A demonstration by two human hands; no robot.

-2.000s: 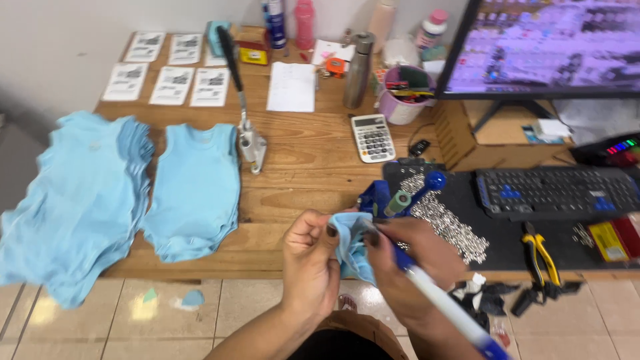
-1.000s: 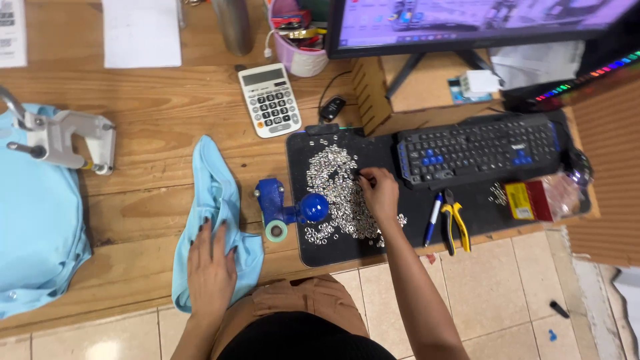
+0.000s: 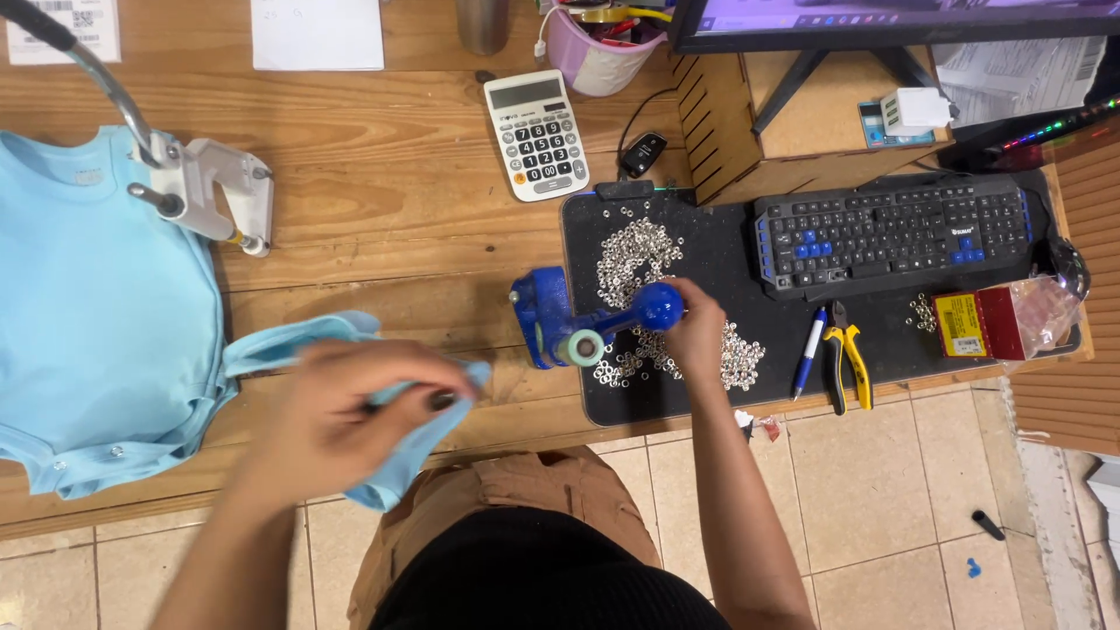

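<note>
My left hand [image 3: 367,411], blurred by motion, pinches an edge of a light blue baby bodysuit [image 3: 411,455] and holds it up over the table's front edge. To its right stands a blue hand snap press [image 3: 547,319] with a round ball knob [image 3: 657,306] and a pale green ring. My right hand [image 3: 697,328] is at the far side of that knob, over the pile of small metal snap rings [image 3: 634,254]; its fingertips are partly hidden behind the knob, so whether it holds a ring or touches the knob cannot be told.
A white lever press [image 3: 210,192] stands on stacked light blue bodysuits [image 3: 96,306] at left. Behind are a calculator [image 3: 538,136], a car key [image 3: 643,155] and a pink bucket [image 3: 604,57]. Right lie a keyboard [image 3: 892,236], pen [image 3: 809,354], yellow-black pliers [image 3: 846,359] and a red-yellow box [image 3: 976,324].
My left hand, flat on the bodysuit one second ago, has lifted the fabric's edge. My right hand has moved left from the rings to beside the blue knob. The pen, in hand two seconds ago, lies down.
</note>
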